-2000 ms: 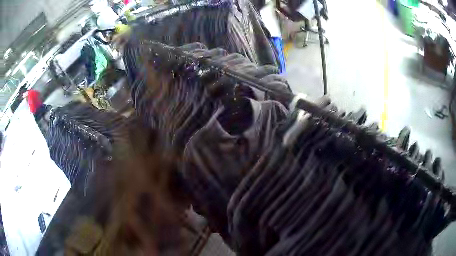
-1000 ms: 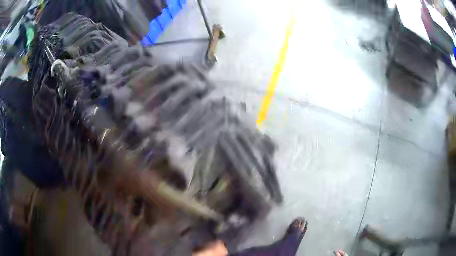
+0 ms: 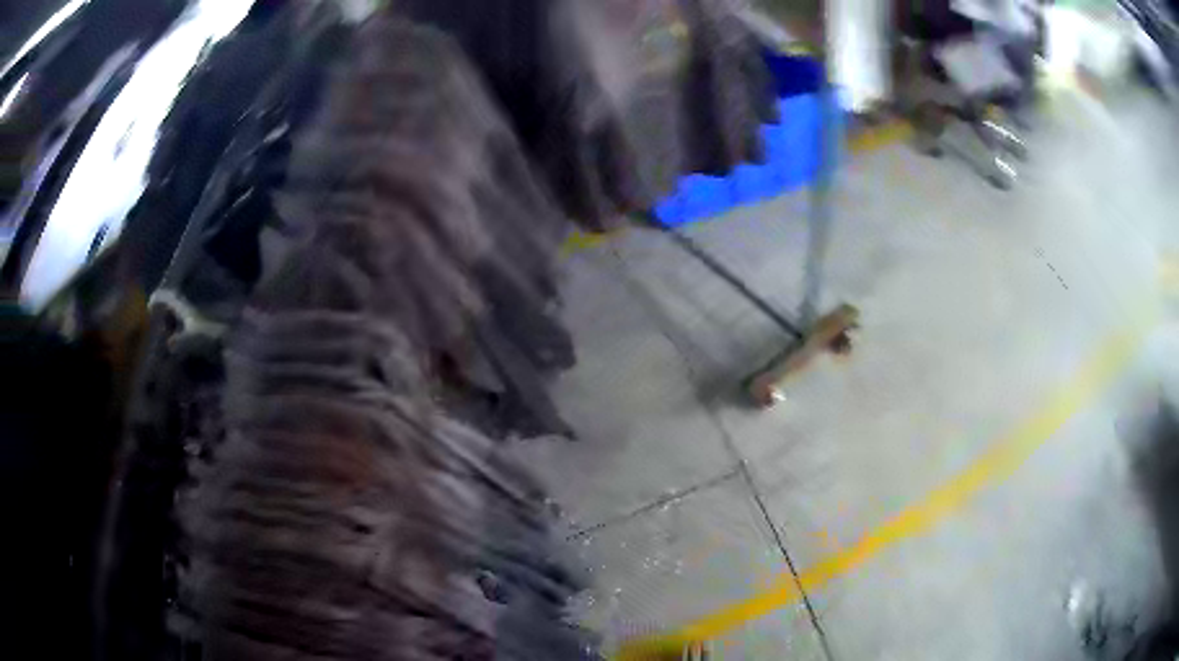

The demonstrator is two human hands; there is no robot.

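A long row of dark grey-brown jackets [image 3: 349, 426] hangs packed close together on the left side of the view, running from the bottom edge up toward the top. The picture is blurred, and single hangers cannot be told apart. A second group of dark garments [image 3: 634, 116] hangs beyond it at the top centre. A small white hook or marker [image 3: 188, 316] shows at the left edge of the near row. Neither of my hands can be seen.
A rack's upright post ends in a brown caster base [image 3: 804, 356] on the grey floor, right of the jackets. A blue bin [image 3: 763, 162] stands behind the far garments. A curved yellow line [image 3: 905, 523] crosses the floor. Blurred chair-like legs show at the upper right.
The view has swung to the left and along the rail. The near jackets now fill the left side. The hand at the bottom edge and the foot have left the picture.
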